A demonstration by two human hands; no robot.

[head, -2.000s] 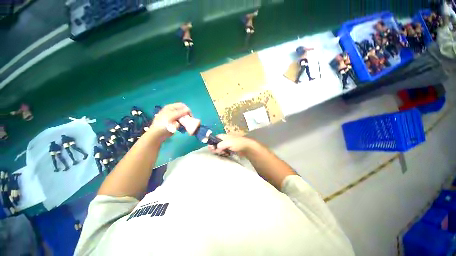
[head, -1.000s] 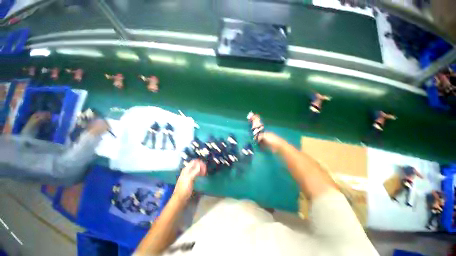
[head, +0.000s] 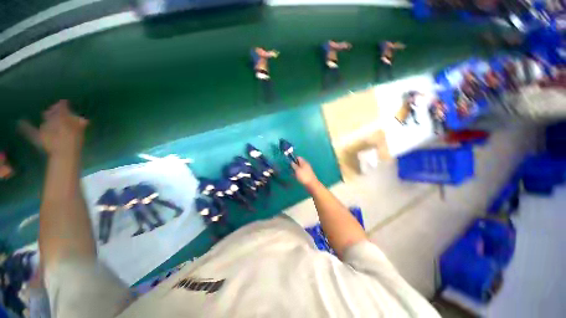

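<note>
My left hand [head: 62,130] is stretched over the green belt at the far left; it is blurred, and whether it holds anything cannot be told. My right hand [head: 303,172] holds a dark leg part [head: 287,149] by its leg end, hip piece up, above the teal bench. More leg parts [head: 239,176] lie piled left of it. Several leg parts [head: 129,199] lie on the white plastic sheet [head: 146,248]. An upper body part [head: 5,168] is partly visible at the left edge.
Three figures [head: 262,62] lie spaced on the belt [head: 161,81]. Tan cardboard [head: 350,124] with a white pad [head: 368,160] and a white work sheet [head: 413,133] with a figure lie right. Blue crates [head: 436,165] stand beyond the bench. A dark tray [head: 198,6] is at the top.
My left hand has moved from the leg pile out over the belt. My right hand has let go of the assembled figure and now holds a leg part. One more figure lies on the belt.
</note>
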